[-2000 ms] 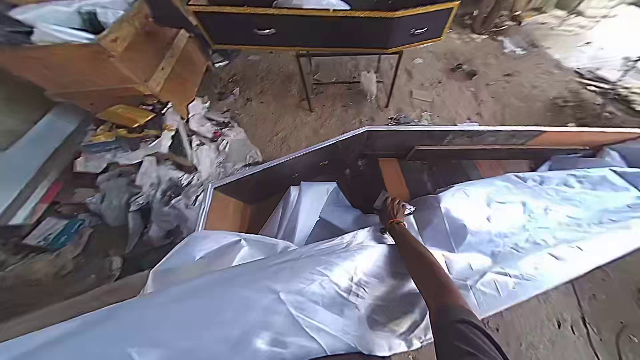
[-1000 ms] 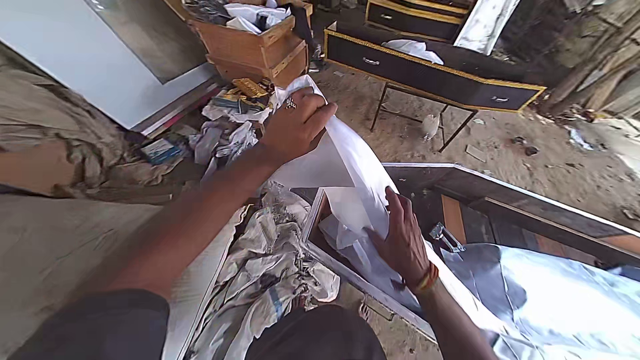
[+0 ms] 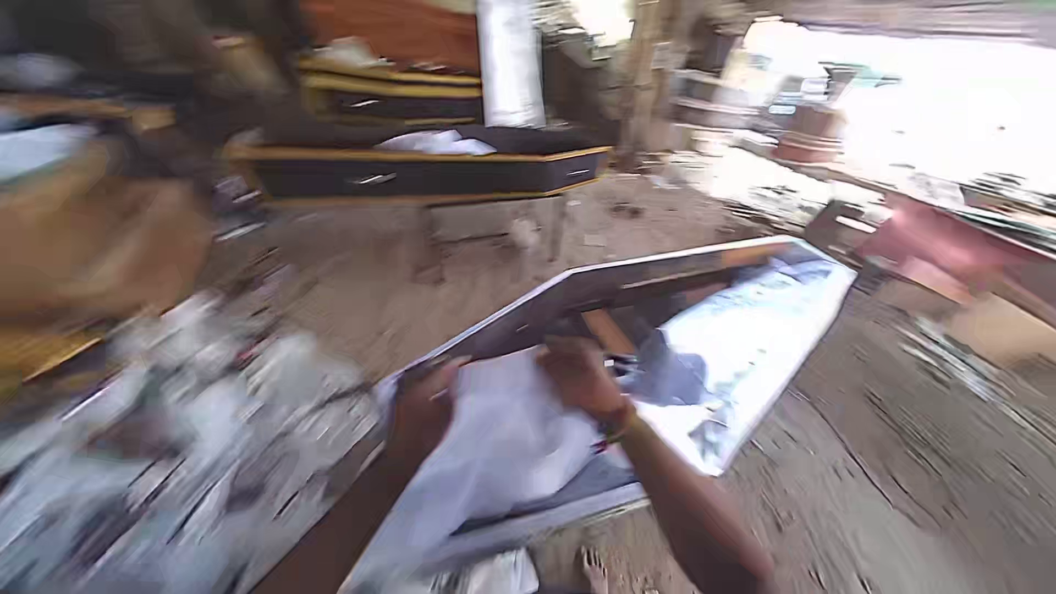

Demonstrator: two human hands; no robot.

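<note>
A coffin with pale edges (image 3: pixel 528 299) lies open before me, dark and wooden inside. My left hand (image 3: pixel 425 408) grips one upper corner of a white fabric sheet (image 3: pixel 511 429) at the coffin's near left end. The sheet's other upper corner is in my right hand (image 3: pixel 582 375), above the coffin's interior; the fingers are blurred. Just right of that hand, a small metal tool (image 3: pixel 620 363), partly hidden, sits by a wooden crosspiece (image 3: pixel 609 332). Shiny silvery-white lining (image 3: pixel 742 338) covers the coffin's far right part.
A black coffin with yellow trim (image 3: pixel 313 177) rests on a metal stand behind. Crumpled plastic and scraps (image 3: pixel 206 412) are heaped at left, beside a wooden box (image 3: pixel 99 239). Bare dirt ground surrounds the coffin, with a reddish sheet (image 3: pixel 932 239) at right.
My left hand, raised at the left one second ago, is now down at the coffin's end with the sheet. The fabric hangs stretched between both hands. The view has swung right.
</note>
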